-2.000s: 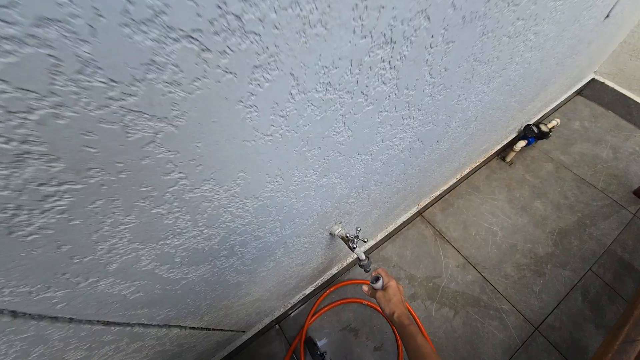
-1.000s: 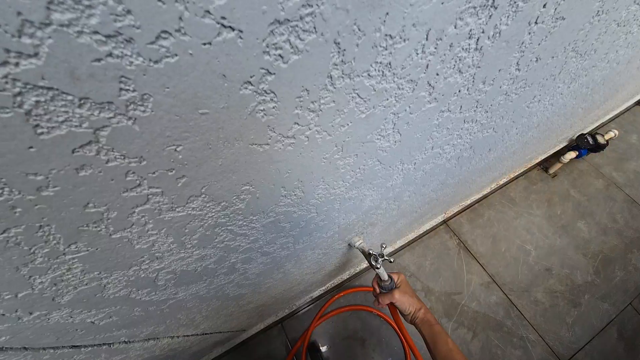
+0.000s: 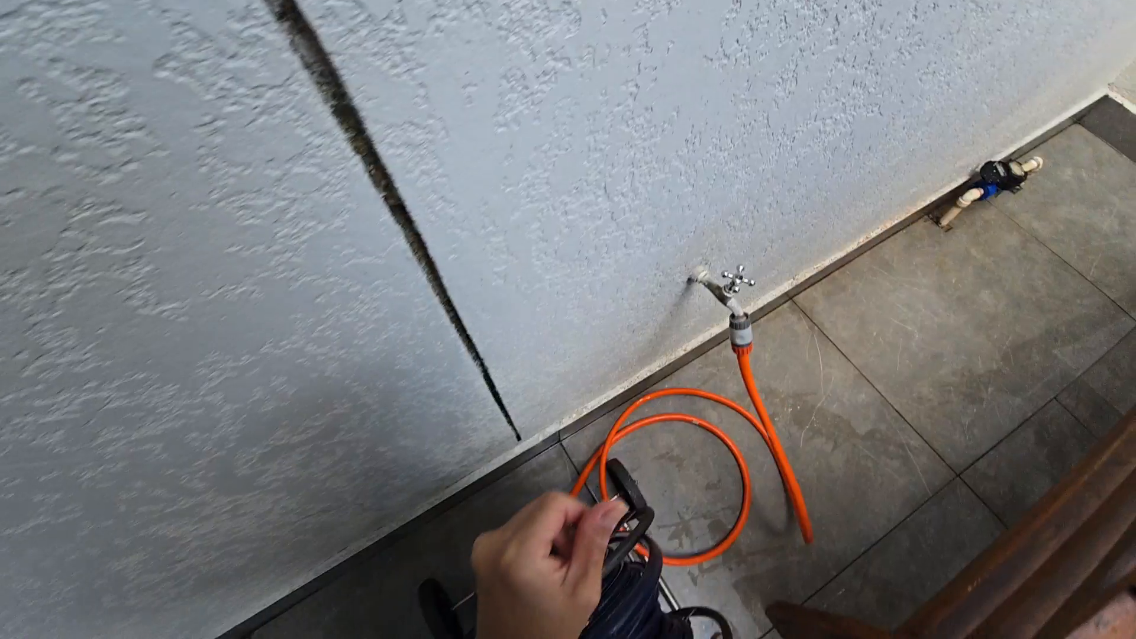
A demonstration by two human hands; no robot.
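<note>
My left hand [image 3: 543, 564], at the bottom centre, has its fingers and thumb closed on a thin black part [image 3: 628, 493], whose exact kind I cannot tell. Just beneath are a wound black cable [image 3: 621, 603] and a wheeled machine's metal frame, mostly hidden by the hand. The orange hose [image 3: 745, 479] lies looped on the floor, its upper end running to a grey hose connector [image 3: 740, 330] on the wall tap [image 3: 732, 288]. A patch of skin [image 3: 1105, 619] shows at the bottom right edge; it may be my right hand, but its fingers are not visible.
A textured pale wall [image 3: 532, 222] with a dark vertical groove [image 3: 390, 191] rises from the grey tiled floor [image 3: 887, 373]. At the upper right, a black and blue meter-like fitting on pipes [image 3: 998, 177] stands by the wall. Brown slatted furniture [image 3: 1021, 568] fills the lower right corner.
The hand that held the connector at the tap has left it; connector and hose now hang from the tap unheld. My left hand has come into view, low down. The view has shifted.
</note>
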